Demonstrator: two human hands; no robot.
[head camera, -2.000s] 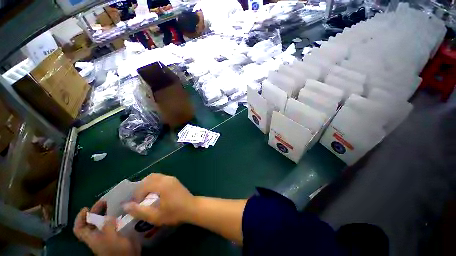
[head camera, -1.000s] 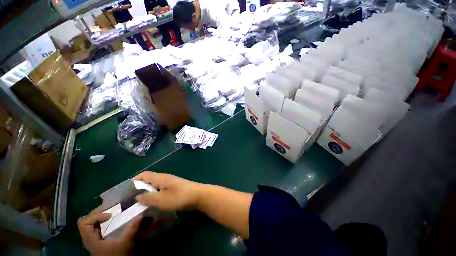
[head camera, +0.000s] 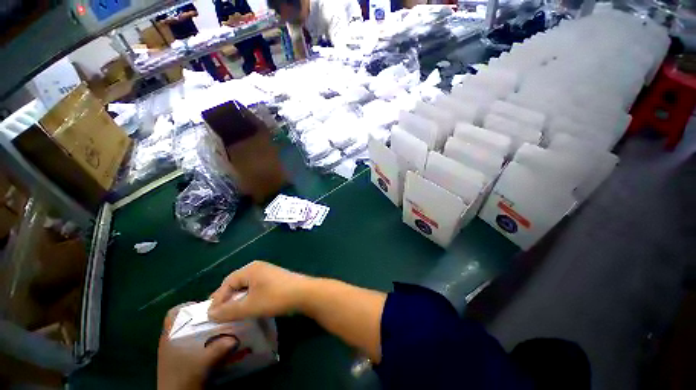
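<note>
A white retail box (head camera: 256, 343) with a dark round logo and red strip is between my hands at the lower left, over the green bench (head camera: 320, 259). My left hand (head camera: 187, 354) grips its near left side, with fingers over the printed face. My right hand (head camera: 256, 293) is on the white end flaps at the top, fingers pressed on them. The flaps look folded over the end. The inside of the box is hidden.
Open white boxes (head camera: 435, 209) stand in long rows at right. Small printed cards (head camera: 294, 212), a crumpled plastic bag (head camera: 207, 206) and an open brown box (head camera: 248, 152) lie ahead. White bagged parts (head camera: 343, 107) spread behind. A red stool (head camera: 660, 103) is far right; people are at the back.
The box has turned and been raised more upright in my hands. Its open end flaps are now folded over, and my right hand has moved onto them.
</note>
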